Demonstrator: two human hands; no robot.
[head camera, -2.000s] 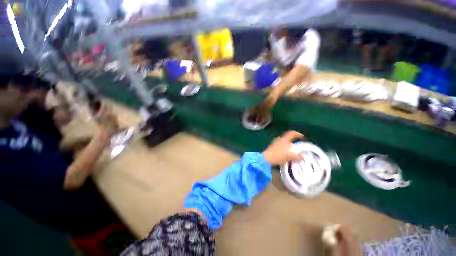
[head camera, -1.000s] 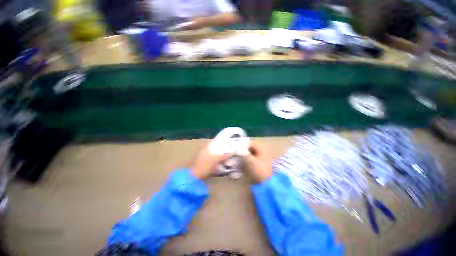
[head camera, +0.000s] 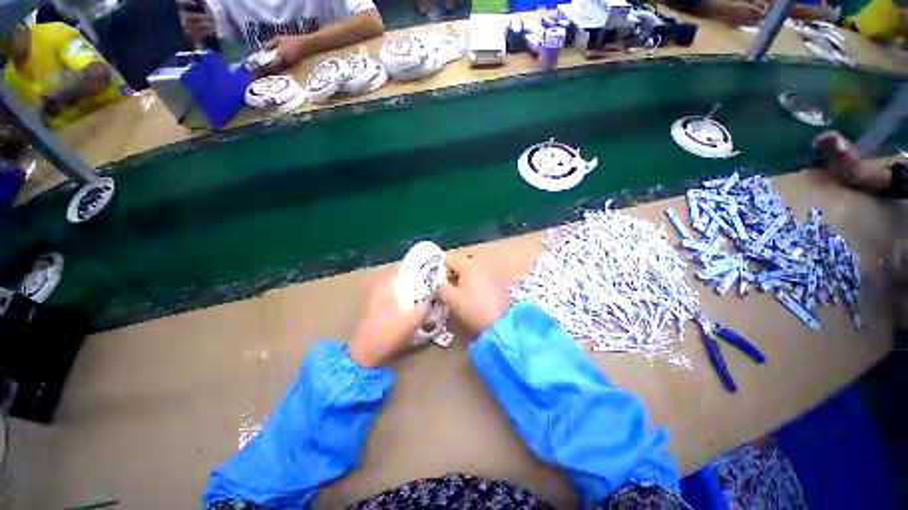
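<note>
My left hand (head camera: 383, 321) holds a white lamp housing (head camera: 420, 269) by its left side above the tan bench. The housing is tilted, with a small white tab at its lower edge. My right hand (head camera: 474, 295) has its fingertips at the housing's right side; whether they hold a small part is hidden. A heap of thin white pieces (head camera: 612, 284) lies right of my right hand. A heap of blue-and-white printed strips (head camera: 772, 239) lies farther right. Blue-handled pliers (head camera: 719, 344) lie open beside the white heap.
The green conveyor belt (head camera: 348, 184) carries several white discs, one near its middle (head camera: 556, 165). A black device (head camera: 40, 354) stands at the left bench end. Across the belt are a person in white, stacked discs (head camera: 348, 75) and a blue-and-white box. Another person's hand (head camera: 841, 159) rests at right. A blue bin is below right.
The view has swung right from the earliest frame and steadied. My left hand has brought a disc from over the belt to above the bench, where my right hand meets it.
</note>
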